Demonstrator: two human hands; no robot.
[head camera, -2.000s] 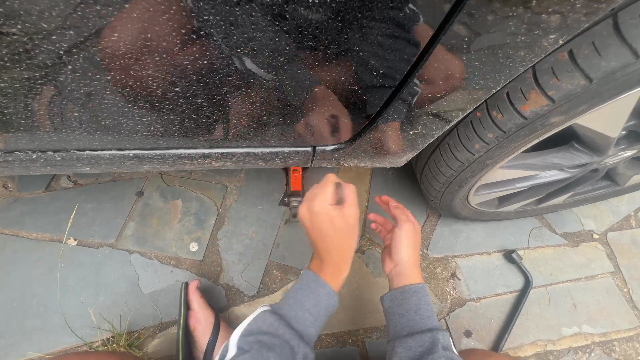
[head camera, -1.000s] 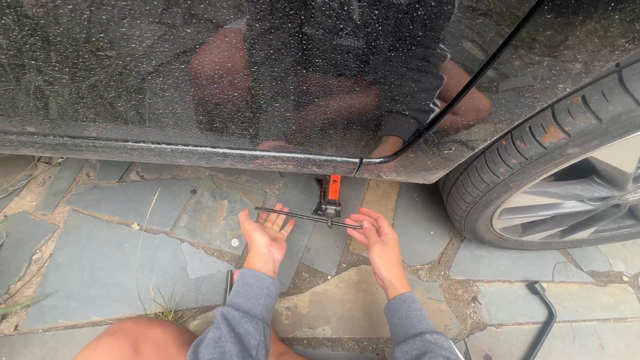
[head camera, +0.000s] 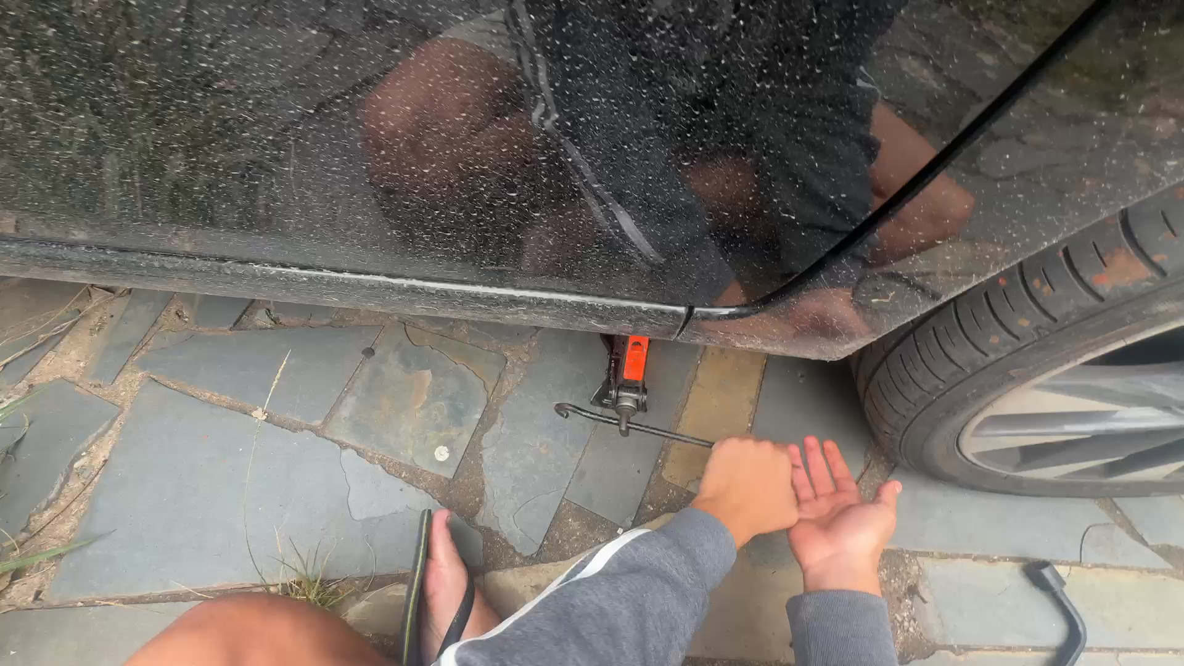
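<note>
A scissor jack, orange and black, sits on the stone paving beneath the sill of a dark car. Its thin metal crank rod passes through the end of the jack's screw, with a hooked tip out to the left. My left hand is closed around the rod's right end. Palm up and fingers spread, my right hand is just to the right of the left one, nearly touching it, with nothing in it.
The car's wheel and tire stand at the right. A black lug wrench lies on the paving at lower right. Above the jack runs the car's sill. My sandaled foot is at the bottom, left of my arms.
My left hand has moved from the rod's left end to its right end. My right hand, on the rod one second ago, has let go and opened.
</note>
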